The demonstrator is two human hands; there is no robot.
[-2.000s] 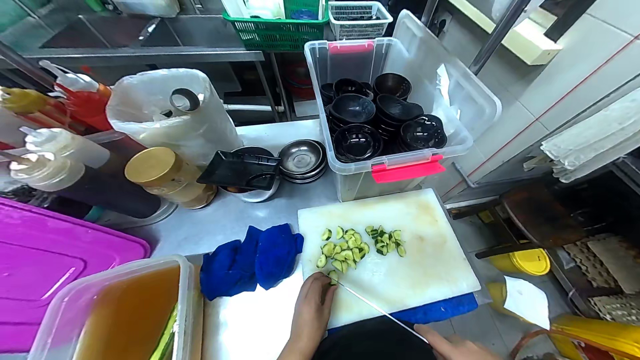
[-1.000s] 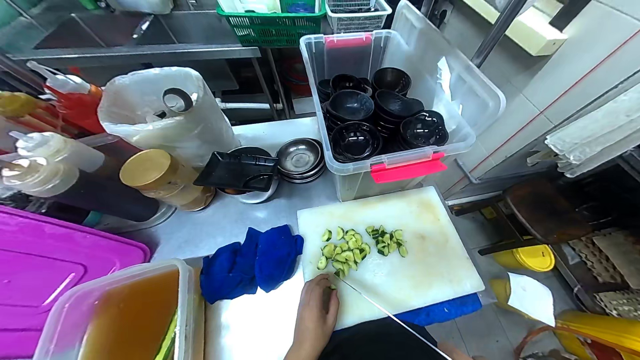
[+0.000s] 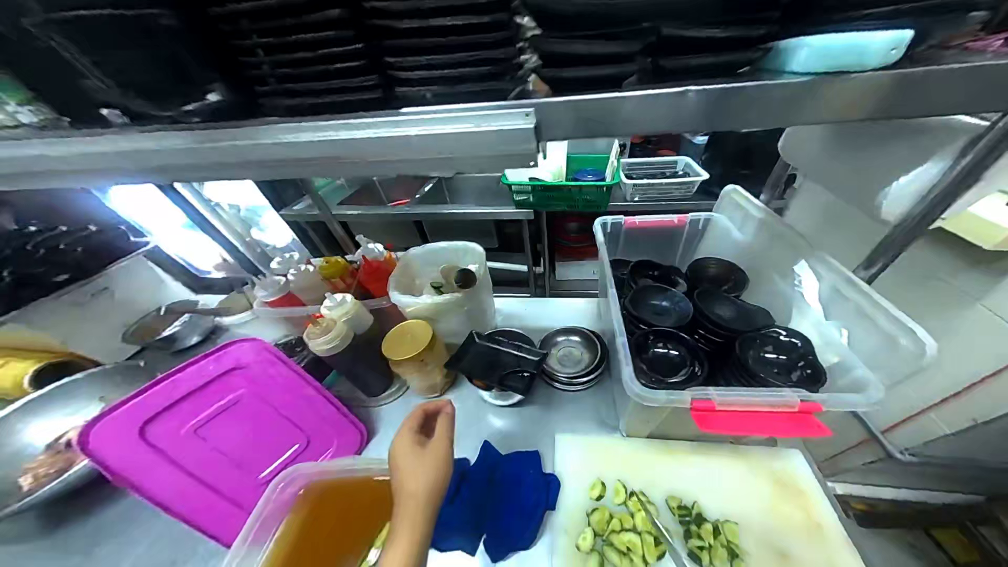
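My left hand (image 3: 424,449) is raised over the gap between a plastic tub of brown liquid (image 3: 327,520) and a blue cloth (image 3: 498,504). Its fingers are curled together; whether something small is inside them cannot be seen. On the white cutting board (image 3: 776,480) lie two groups of cucumber pieces (image 3: 622,524), (image 3: 706,535). A knife blade (image 3: 665,531) reaches in between them from the bottom edge. My right hand is outside the view. Something green shows in the tub, partly behind my left forearm.
A clear bin (image 3: 669,402) of black bowls stands behind the board. Metal dishes (image 3: 573,354), a gold-lidded jar (image 3: 417,358), squeeze bottles (image 3: 346,315) and a bag-lined container (image 3: 442,291) stand behind the cloth. A magenta lid (image 3: 224,433) lies left. A metal shelf (image 3: 472,142) crosses above.
My left hand has left the cucumber pieces at the board and moved left, beside the tub. My right hand has gone out of view. The view has tilted up.
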